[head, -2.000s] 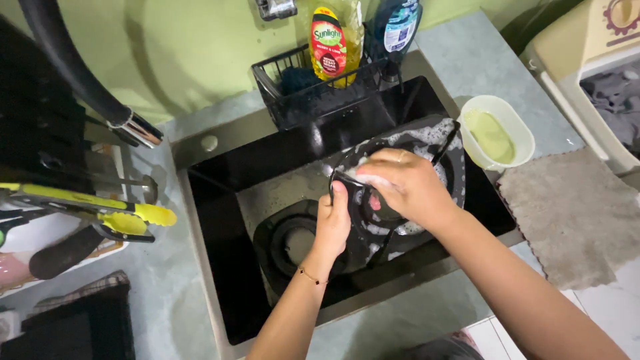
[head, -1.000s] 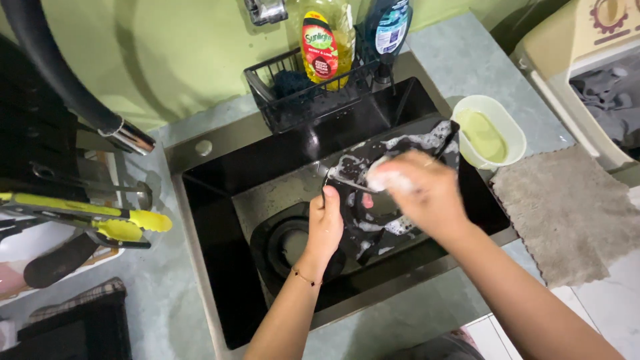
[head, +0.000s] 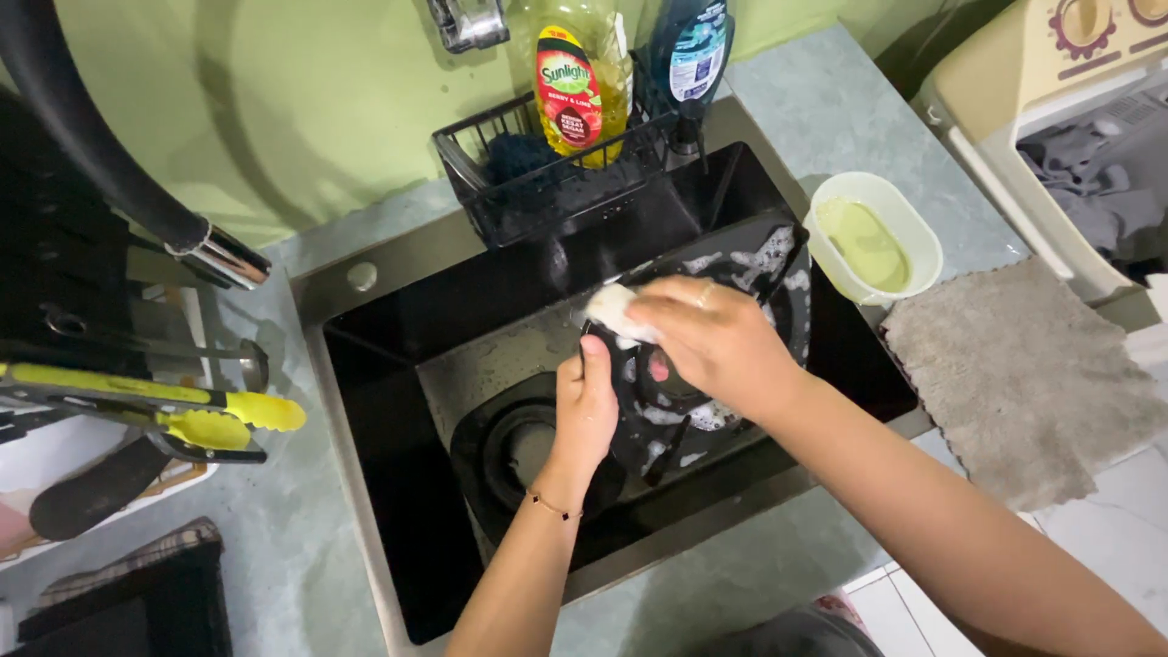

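My left hand [head: 589, 401] grips the left edge of a black stove pan support [head: 780, 274], which is tilted in the sink and streaked with suds. A soapy whitish sponge or cloth [head: 613, 312] is pinched in my right hand [head: 716, 342], against the support's upper left part near my left fingertips. Another black round-centred stove part [head: 493, 447] lies on the sink floor, partly hidden by my left hand and wrist. The black sink [head: 374, 511] surrounds both parts. Right of it stands a translucent tub [head: 926, 242] holding pale green liquid.
A black wire caddy [head: 456, 151] at the sink's back edge holds a Sunlight bottle [head: 570, 91] and a dark scrubber; a blue bottle [head: 698, 55] stands beside. A black faucet [head: 100, 137] and yellow-tipped tongs [head: 265, 411] are left. A grey cloth [head: 1022, 374] hangs over the right counter edge.
My right hand has moved the sponge or cloth leftward along the support, close to my left thumb. My left hand keeps its grip on the support's edge.
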